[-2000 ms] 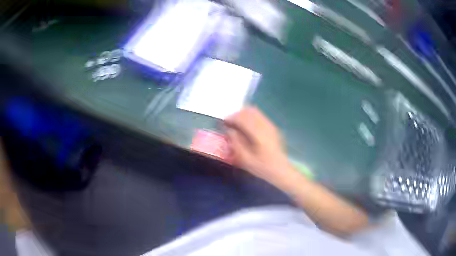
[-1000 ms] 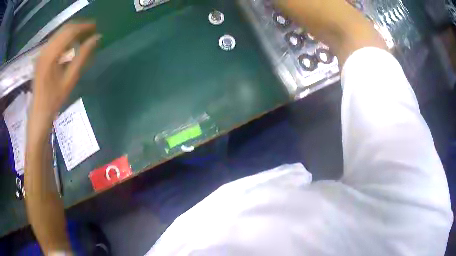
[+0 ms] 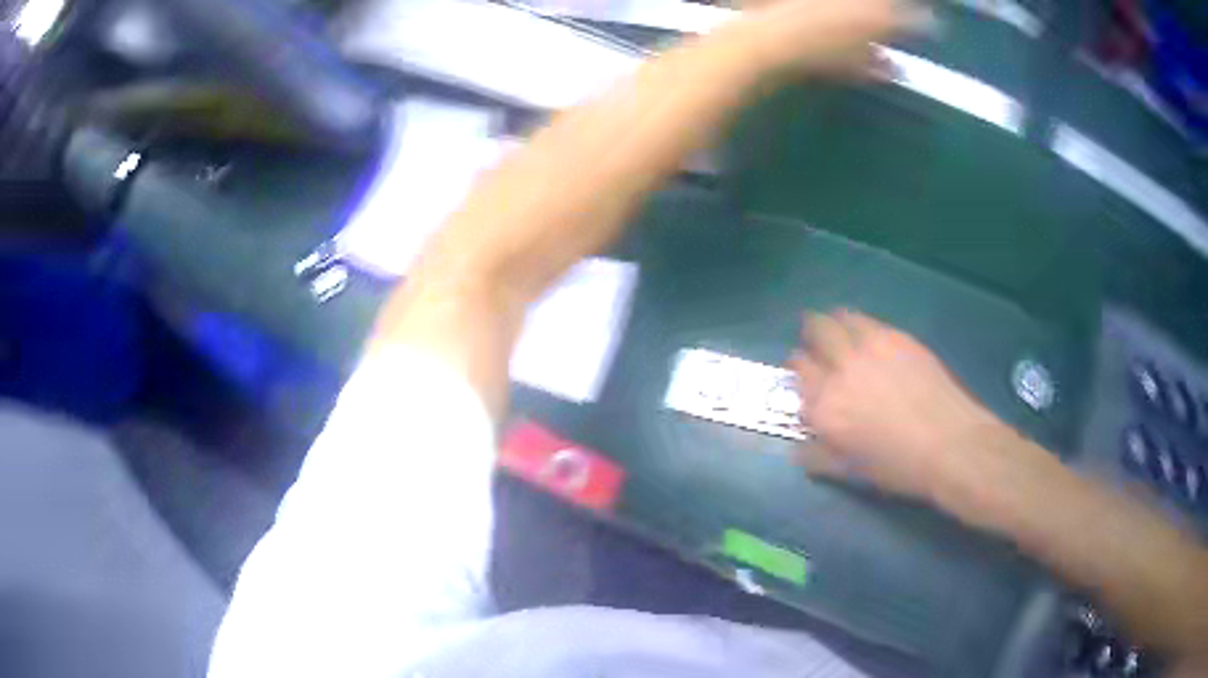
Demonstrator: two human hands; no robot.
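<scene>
The narrow pale four-position holder [image 3: 733, 392] lies on the green mat in front of me, with ringed round seats showing at its left part. My right hand [image 3: 868, 404] is at its right end, fingers on or over it and hiding that part; whether they grip it is unclear. My left hand [image 3: 828, 40] reaches far forward, blurred at the top edge; its fingers and anything in them are unclear. A loose ringed disc [image 3: 1032, 384] lies on the mat right of my right hand. The clear tray with dark round components [image 3: 1160, 457] is cut off at the right edge.
A white paper sheet [image 3: 574, 329], a red label [image 3: 562, 465] and a green label [image 3: 764, 555] lie near the front edge. A blue document tray with papers [image 3: 417, 192] is partly behind my left forearm. Another person's grey-white clothing [image 3: 93, 543] shows at lower left.
The view has swung to the right hand's left side. The holder now lies nearer the front edge. My right hand has moved from the clear tray to the holder; my left arm reaches further forward.
</scene>
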